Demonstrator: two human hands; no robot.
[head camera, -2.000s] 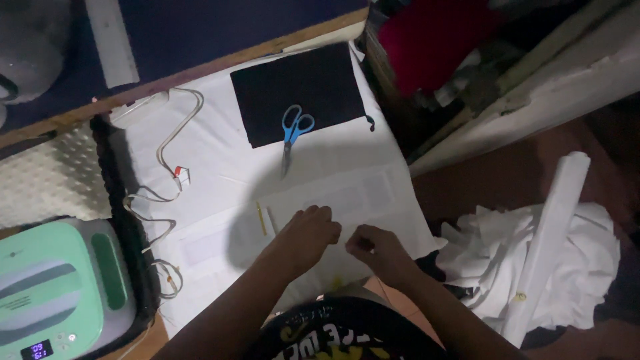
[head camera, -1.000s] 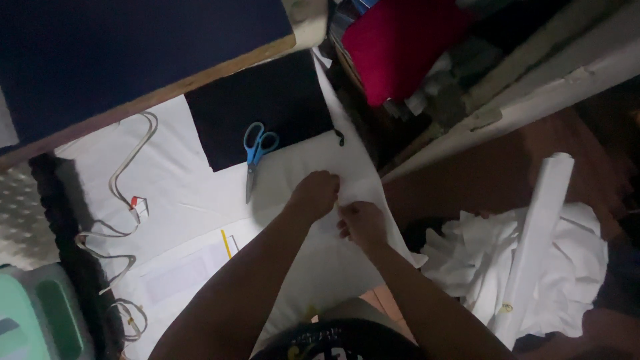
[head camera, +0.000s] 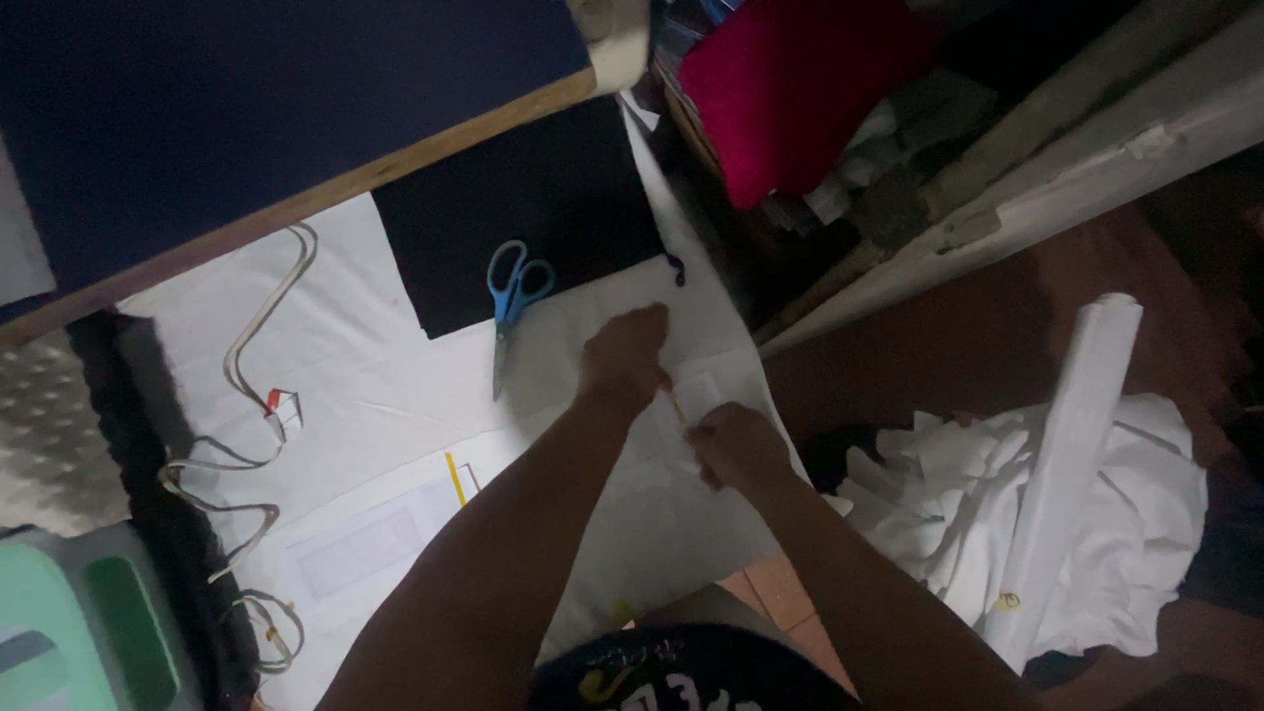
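My left hand (head camera: 627, 355) rests over the white cloth with its fingers at the upper end of a short yellow strip (head camera: 677, 407). Close by to the lower right, my right hand (head camera: 736, 446) has curled fingers near the strip's lower end. Both seem to pinch the strip, but the fingertips are too dim to be sure. Under them lies a pale printed sheet (head camera: 703, 393). Blue-handled scissors (head camera: 515, 296) lie with their handles on the edge of a black cloth (head camera: 523, 217). Another printed sheet (head camera: 355, 548) with a yellow strip (head camera: 455, 479) lies at the left, partly behind my left forearm.
A light cord (head camera: 242, 346) winds down the white cloth (head camera: 395, 395). A mint-green machine (head camera: 69, 632) stands lower left. A dark blue board (head camera: 296, 89) with a wooden edge borders the top. At right are a white roll (head camera: 1071, 474), bunched white fabric (head camera: 938, 494) and a red cushion (head camera: 790, 89).
Both hands have moved to the right over the white cloth, away from the yellow strip at the left. The view has shifted to the right.
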